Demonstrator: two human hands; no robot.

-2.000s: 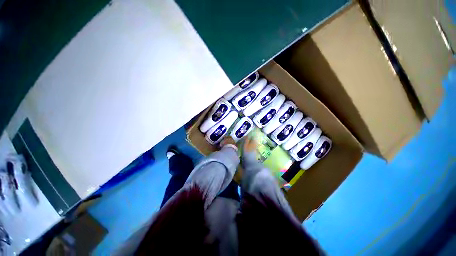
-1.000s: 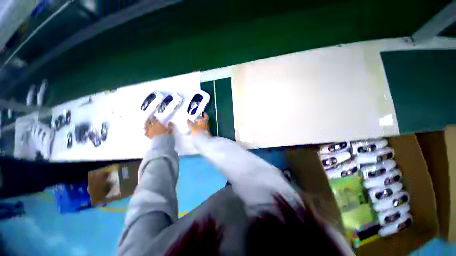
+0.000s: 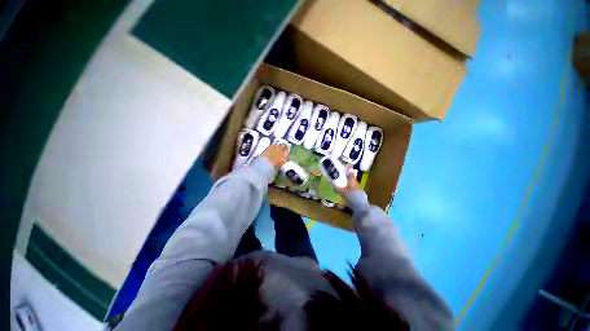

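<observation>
White handheld units with dark oval panels [image 3: 301, 129] stand in rows in an open brown carton [image 3: 400, 145]. My right hand [image 3: 351, 182] holds one white unit [image 3: 332, 170], head pointing up and left, over the carton's right part. My left hand [image 3: 277, 155] is in the carton's left part, against white units; small and blurred, its grip is not clear. Another white unit [image 3: 294, 174] lies tilted between my hands, over a yellow-green item [image 3: 305, 158]. Its lower end is hard to see.
Bench at left bears a white sheet [image 3: 116, 129] and green surface [image 3: 207, 39]. Another white unit [image 3: 27, 319] shows at the lower left edge. Large brown cartons [image 3: 382, 61] stand beyond the open one. Blue floor [image 3: 466, 168] with a yellow line lies right.
Both hands have moved from the units on the white sheet at the bench to the open carton. My right hand now holds a unit over it. The view has turned right.
</observation>
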